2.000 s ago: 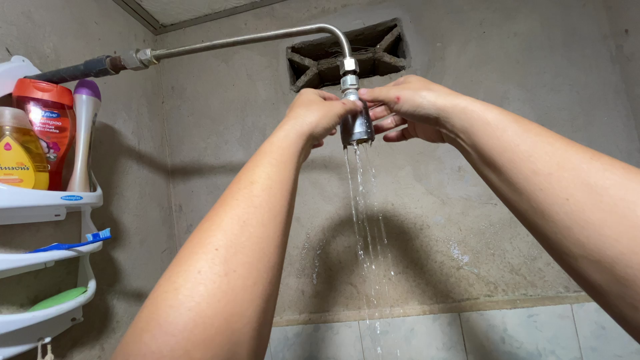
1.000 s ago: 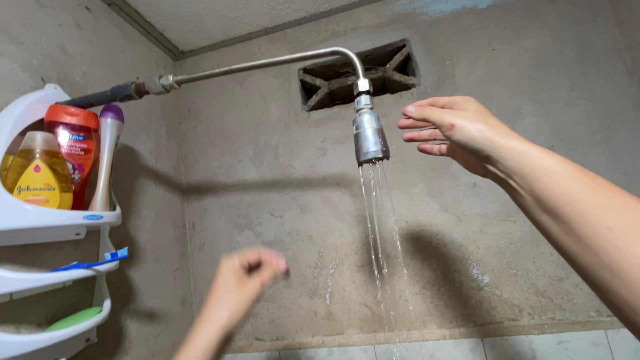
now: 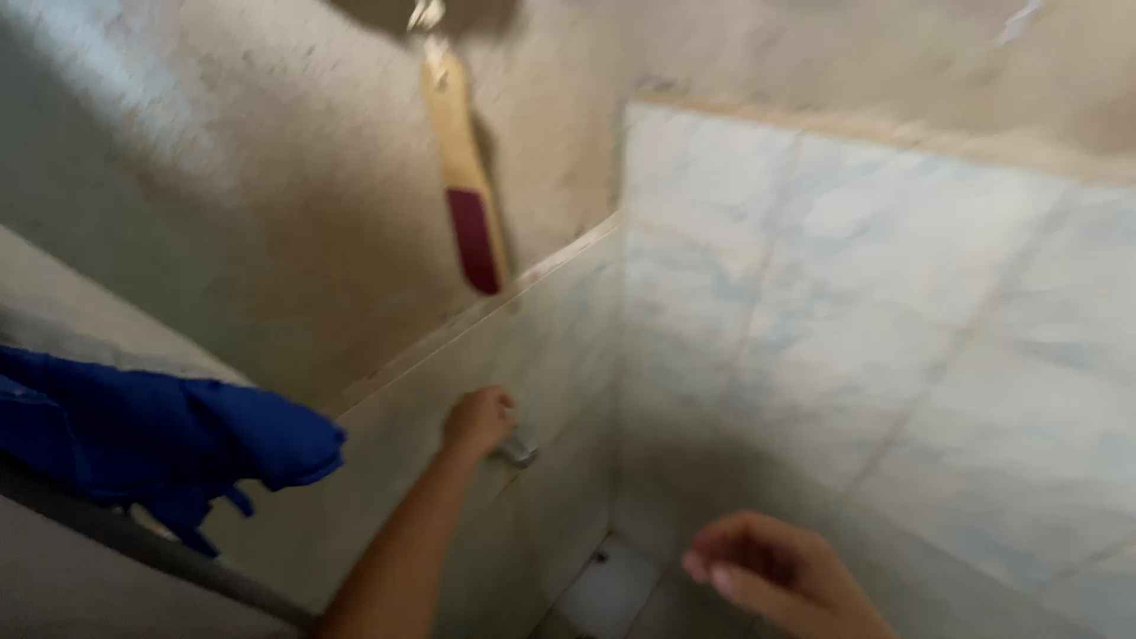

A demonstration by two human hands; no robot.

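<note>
Low on the left tiled wall, my left hand (image 3: 479,419) is closed around the top of a metal faucet (image 3: 518,451), whose spout shows below my fingers. My right hand (image 3: 772,568) hangs at the lower right, fingers curled with a gap to the thumb, holding nothing. Above the faucet a foot file with a wooden handle and dark red pad (image 3: 468,177) hangs against the wall. The shower head is out of view.
Blue cloth (image 3: 177,426) drapes over an edge at the left. White marbled tiles (image 3: 852,337) cover the right wall. A small dark hole (image 3: 602,557) shows in the floor corner.
The view has swung far down from the shower head to the lower wall. Both hands were at the shower head; my left hand then dropped and is now on the faucet.
</note>
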